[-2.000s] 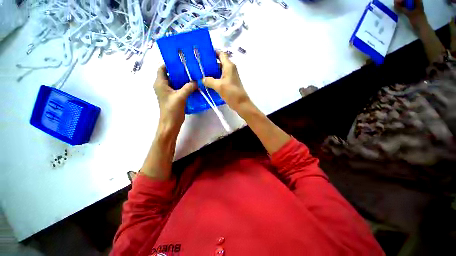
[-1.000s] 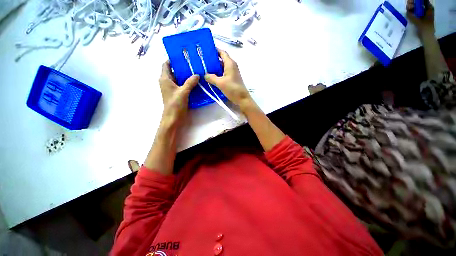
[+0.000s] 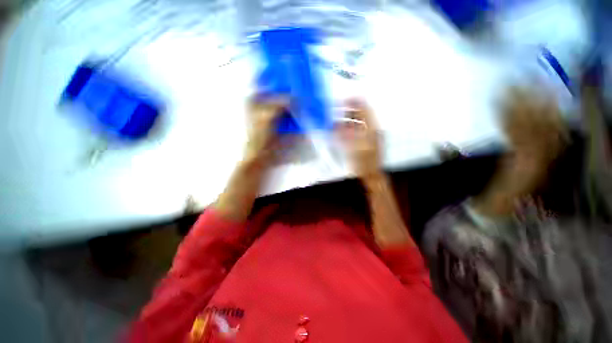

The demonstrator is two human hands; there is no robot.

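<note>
The view is strongly blurred. A blue tray (image 3: 292, 67) stands out in the middle, above the white table, with a white cord (image 3: 322, 147) trailing from its lower end. My left hand (image 3: 265, 124) holds the tray's lower left side. My right hand (image 3: 360, 134) is just right of the tray, beside its lower right edge. Thin white streaks show at its fingers; whether it holds anything is too blurred to tell. The plug ends in the tray cannot be made out.
A blue tray stack (image 3: 117, 102) lies on the white table (image 3: 201, 120) at left. Blurred white cables (image 3: 201, 20) are at the far side. Another person (image 3: 530, 134) sits close at right, with blue items (image 3: 466, 10) on the table beyond.
The whole view has shifted and blurred. My right hand has moved off the tray's right side. The other person's head or upper body has come into view at right.
</note>
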